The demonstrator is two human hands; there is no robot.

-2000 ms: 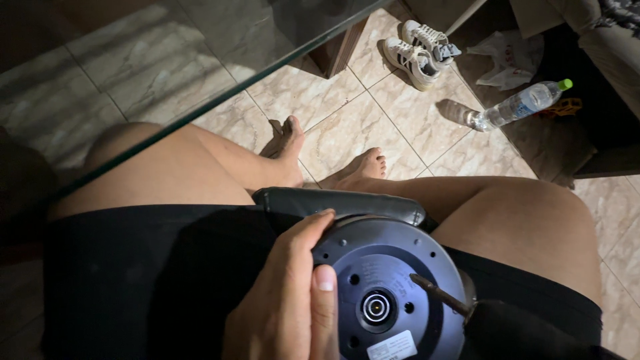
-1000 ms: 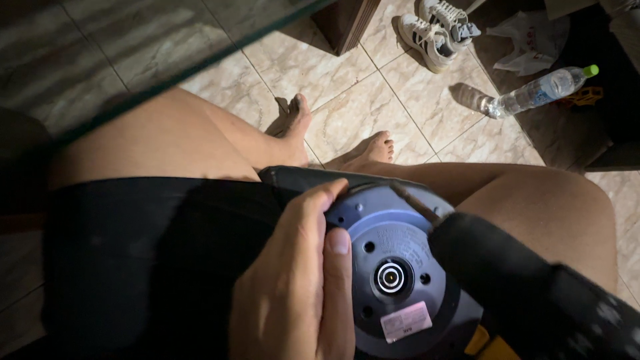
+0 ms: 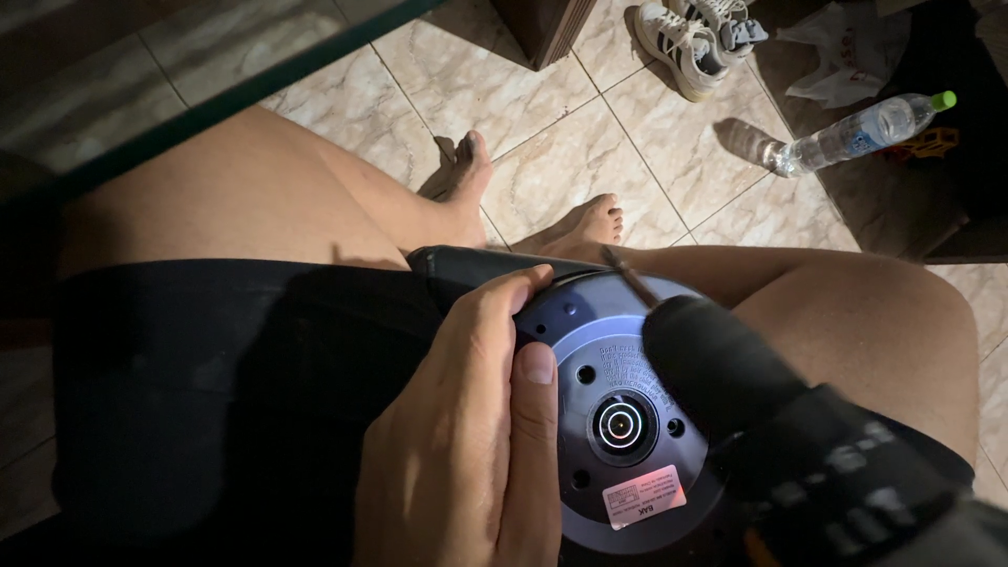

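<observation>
A round dark plastic appliance base (image 3: pixel 630 346) with a central ring connector, screw holes and a label bearing writing rests in my lap, its underside toward me. My left hand (image 3: pixel 465 425) grips it along its left side, thumb over the face and fingers at the upper rim. From the lower right a black power screwdriver or drill (image 3: pixel 732 370), blurred, reaches over the right part of the base. Its thin bit (image 3: pixel 626 276) lies by the upper rim; whether it touches cannot be told. My right hand is not visible.
A glass table edge (image 3: pixel 236 98) crosses the upper left. On the tiled floor (image 3: pixel 551 150) are bare feet, a pair of sneakers (image 3: pixel 685 47), a plastic bottle with a green cap (image 3: pixel 866 134) and a plastic bag (image 3: pixel 839 59). A wooden furniture leg (image 3: pixel 543 31) stands at the top.
The power tool's bit has moved from the right of the central ring up to the upper rim, and more of the tool's black body now shows. My left hand stays on the base.
</observation>
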